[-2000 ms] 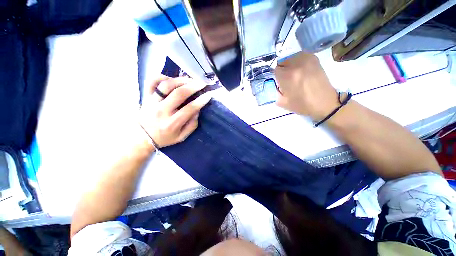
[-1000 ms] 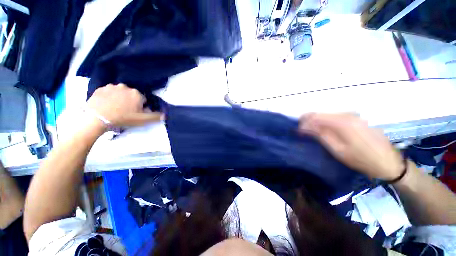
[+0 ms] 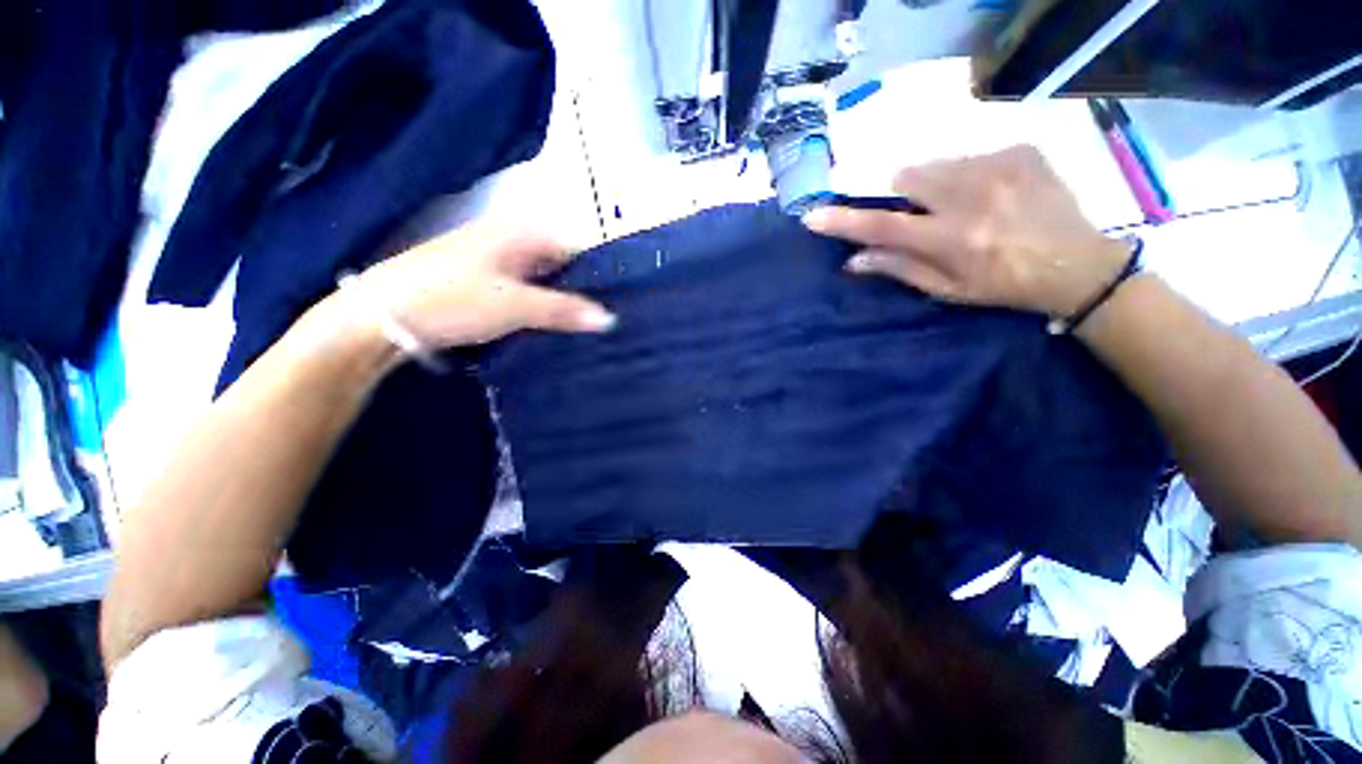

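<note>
A dark navy garment panel (image 3: 702,373) lies spread over the table's front edge and hangs toward my lap. My left hand (image 3: 486,291) is on its upper left part, thumb on top of the cloth and fingers partly hidden. My right hand (image 3: 978,232) is on its upper right edge, index finger extended by the grey-blue block (image 3: 799,157). The cloth seems pinched at both places. The sewing machine's needle area (image 3: 690,123) is just above the cloth's upper edge.
More navy cloth (image 3: 403,120) lies at the upper left, with another dark heap (image 3: 67,179) at the far left. A pink and blue slim tool (image 3: 1131,161) lies at the right. White scraps (image 3: 1113,597) are below the table edge. Part of another person's arm (image 3: 18,687) shows at lower left.
The panel has been spread wider and moved up toward the machine. My left hand has moved right, my right hand up and slightly left. The other navy cloth has shifted left.
</note>
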